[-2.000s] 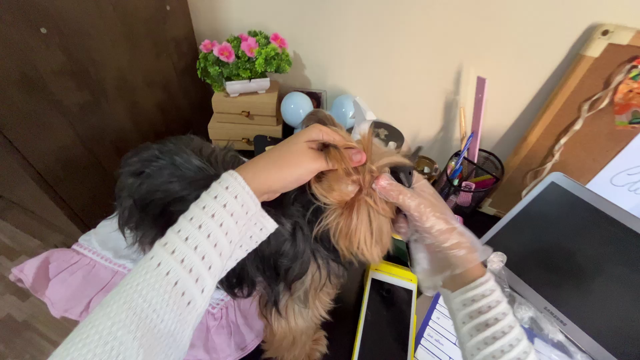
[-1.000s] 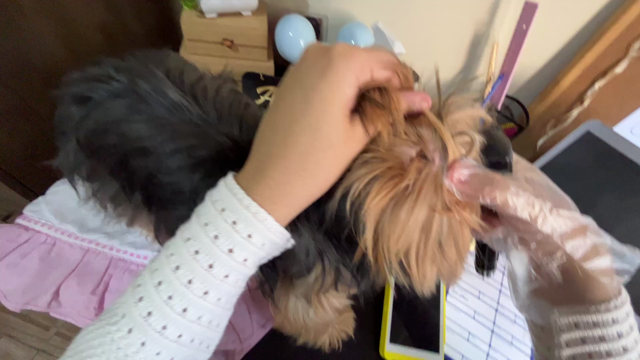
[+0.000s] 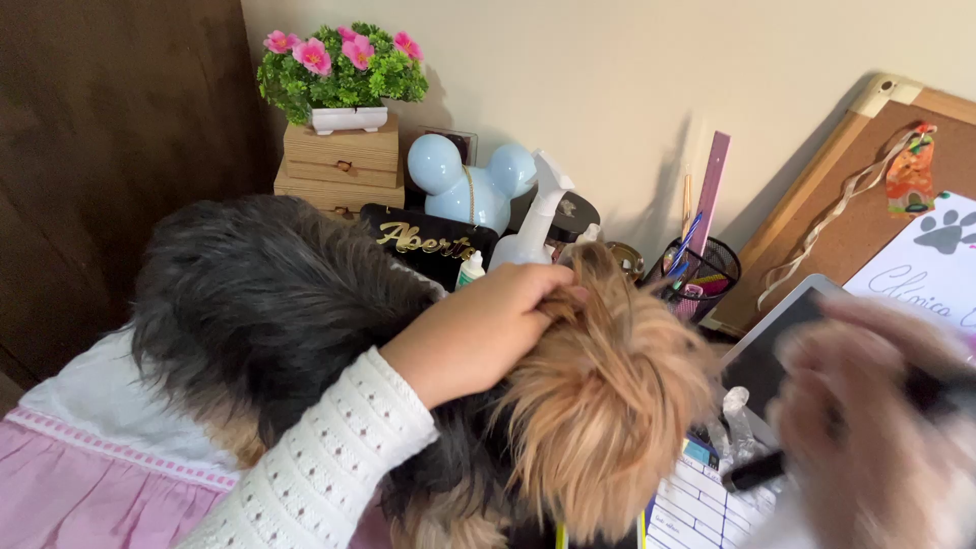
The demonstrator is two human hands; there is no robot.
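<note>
A small long-haired dog (image 3: 274, 297), black on the back and tan on the head, stands over a pink and white cloth (image 3: 99, 457). My left hand (image 3: 488, 328), in a white knitted sleeve, grips a tuft of the tan hair (image 3: 602, 305) on top of its head. The dog's face is hidden under hair. At the right, my right hand (image 3: 869, 404) is blurred and apart from the dog, with its fingers around a dark object that I cannot make out. A clear plastic glove (image 3: 736, 427) appears to lie beside the papers.
Behind the dog are wooden drawer boxes (image 3: 343, 164) with artificial flowers, a light blue ornament (image 3: 473, 183), a white spray bottle (image 3: 534, 221) and a mesh pen holder (image 3: 698, 278). A laptop (image 3: 770, 335), a corkboard (image 3: 846, 183) and a printed form (image 3: 698, 503) are at the right.
My right hand has moved off the dog's head to the right and now has a dark object in it. My left hand still grips the head hair. The view has shifted.
</note>
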